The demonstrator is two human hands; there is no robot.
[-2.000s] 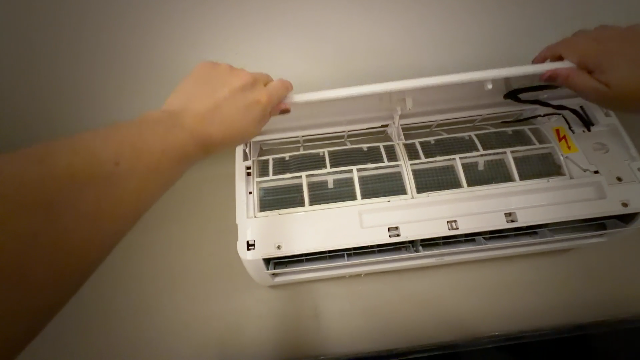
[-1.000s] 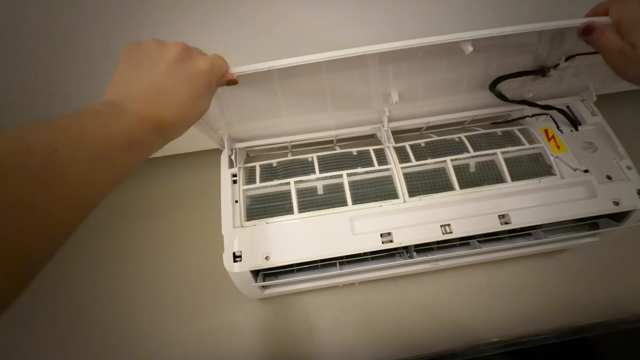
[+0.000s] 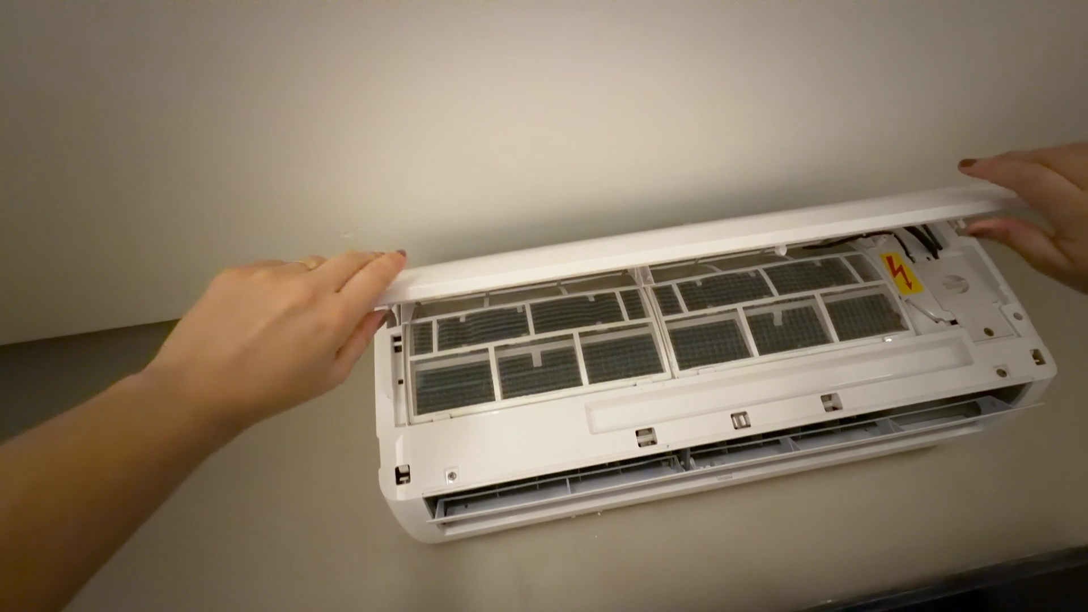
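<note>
A white wall-mounted air conditioner (image 3: 782, 382) hangs with its hinged front panel (image 3: 697, 235) swung partway up. My left hand (image 3: 272, 331) pinches the panel's left corner between thumb and fingers. At the opposite corner, my right hand (image 3: 1037, 204) has its fingers above the edge and its thumb below, gripping it. Under the panel, two mesh air filters sit in white frames, the left filter (image 3: 537, 367) and the right filter (image 3: 748, 331), side by side. Dark wires (image 3: 922, 242) run near the right end, close to a yellow warning sticker (image 3: 902, 273).
The open louver (image 3: 731, 463) stretches along the unit's lower front. Behind the unit is a plain beige wall (image 3: 280, 510), which meets a light surface (image 3: 510, 110) above. A dark edge (image 3: 977, 582) crosses the lower right corner.
The front panel was raised high a second ago, with its inner face in view; it is now lower over the filters. Both hands have come down with it.
</note>
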